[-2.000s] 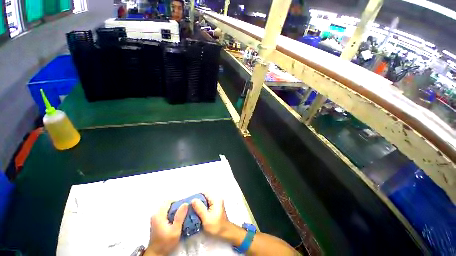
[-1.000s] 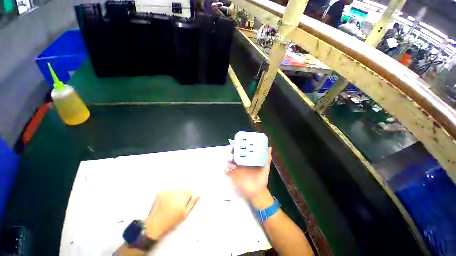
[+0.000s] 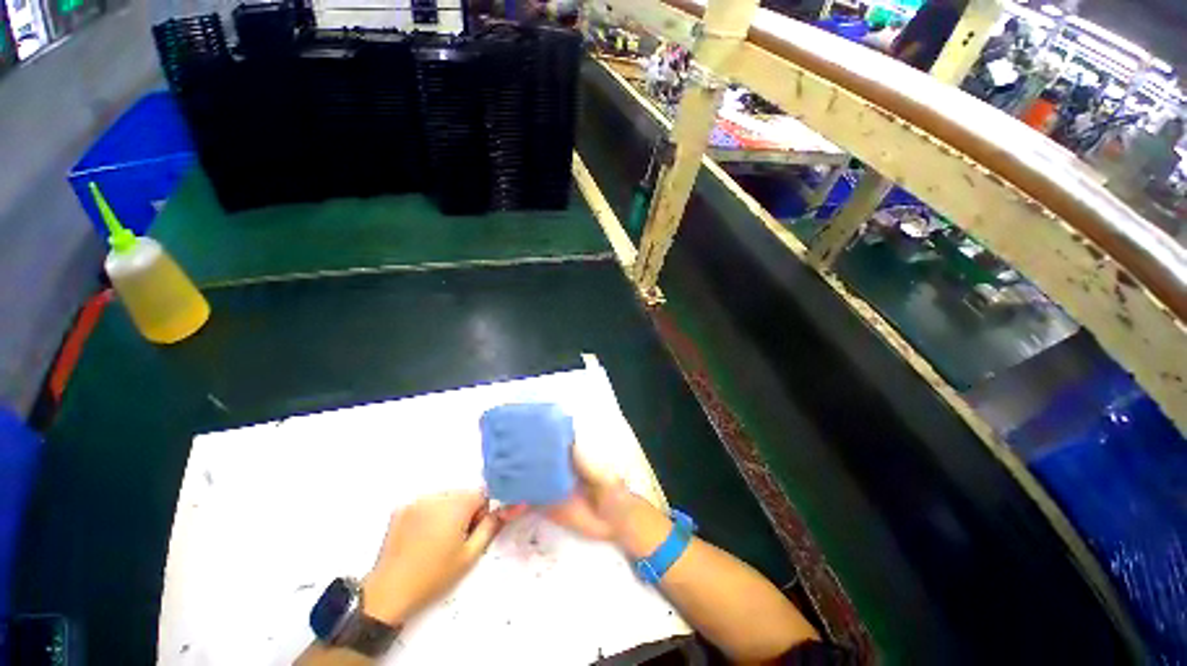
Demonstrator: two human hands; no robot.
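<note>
A blue housing, rounded-square with faint slots on its visible face, stands tilted up above the white work sheet. My right hand, with a blue wristband, holds it from its lower right side. My left hand, with a dark smartwatch, is just below and left of the housing, its fingers curled and fingertips close to the lower edge. Whether the left fingertips touch the housing or pinch something small cannot be told.
A yellow squeeze bottle stands at the far left. Black tray stacks stand at the bench's far end, with a blue crate beside them. A conveyor with a cream frame runs along the right. A small black device lies bottom left.
The housing and my right hand have come back left from the sheet's right edge, lower and closer to my left hand. Earlier, both hands gripped the housing near the sheet's front.
</note>
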